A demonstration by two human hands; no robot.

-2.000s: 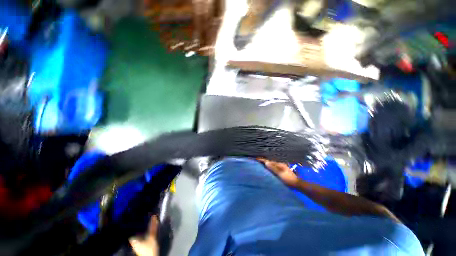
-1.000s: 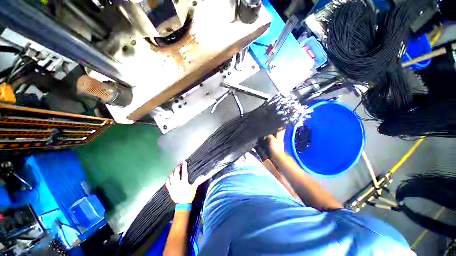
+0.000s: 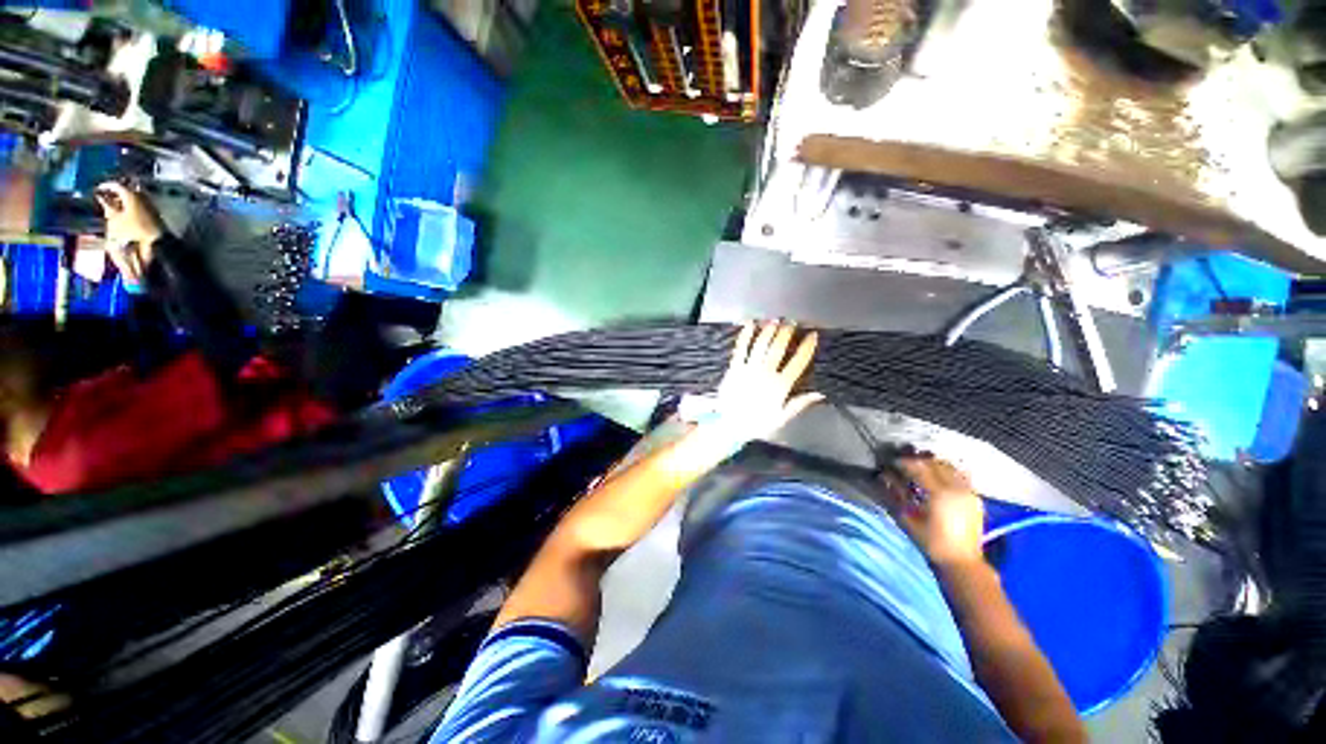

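Note:
A long thick bundle of black cables (image 3: 625, 356) lies across the grey ledge before the press. Its silvery cable ends (image 3: 1181, 472) fan out at the right. My left hand (image 3: 762, 381) lies flat on the middle of the bundle, palm down, with fingers apart. My right hand (image 3: 938, 502) is just in front of the bundle, right of my lap, with curled fingers. A small dark bit shows at its fingers; I cannot tell if it is held. The pliers (image 3: 1069, 313) stand open in a V behind the bundle, before the silver mold plate (image 3: 909, 233).
The worn upper platen (image 3: 1047, 175) is above the plate. A blue bucket (image 3: 1076, 603) is right of my lap, another blue container (image 3: 422, 378) at left. Another person's hand (image 3: 131, 218) and red clothing show at far left. More black cables hang at lower left.
The view has turned and shifted left. My left hand has moved along the bundle towards its middle. My right hand has come away from the bundle's right end towards my lap.

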